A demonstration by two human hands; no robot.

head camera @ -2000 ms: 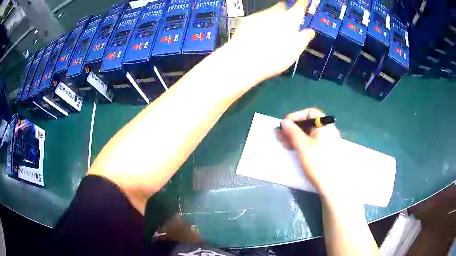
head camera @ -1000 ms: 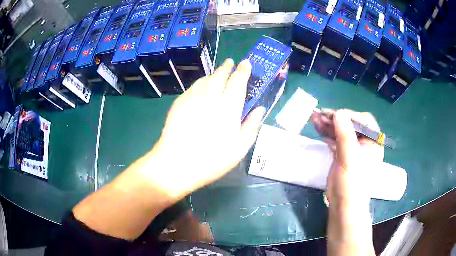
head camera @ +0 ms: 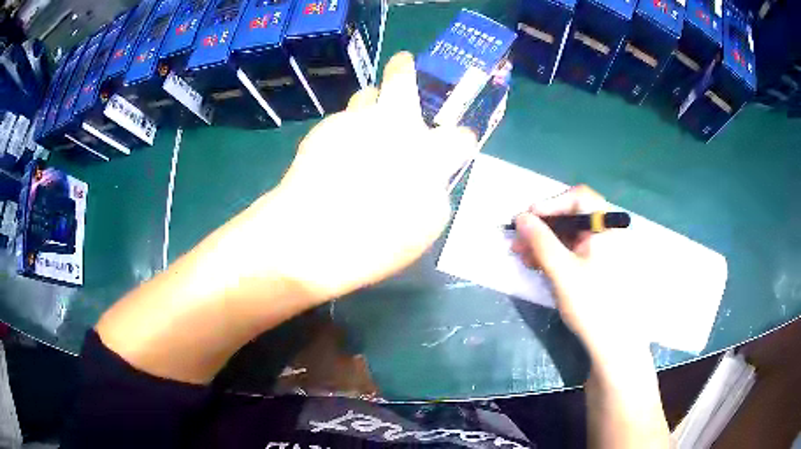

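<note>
My left hand holds a blue retail box near the centre, fingers on its left side and thumb at its near end. A white label strip shows on the box's side. A long white sticker sheet lies on the green top right of centre. My right hand rests over the sheet and grips a slim dark pen-like tool with a yellow band. The tool's tip points left, at the sheet's surface. Whether a sticker is on the tip cannot be told.
A row of blue boxes stands at the back left and another row at the back right. A single box lies at the far left on the green bench top. White papers show below the bench edge at the lower right.
A box was brought in from the back by my left hand; its white-marked side now shows. The small white piece beside the sheet is gone from view. My right hand has moved back over the sheet.
</note>
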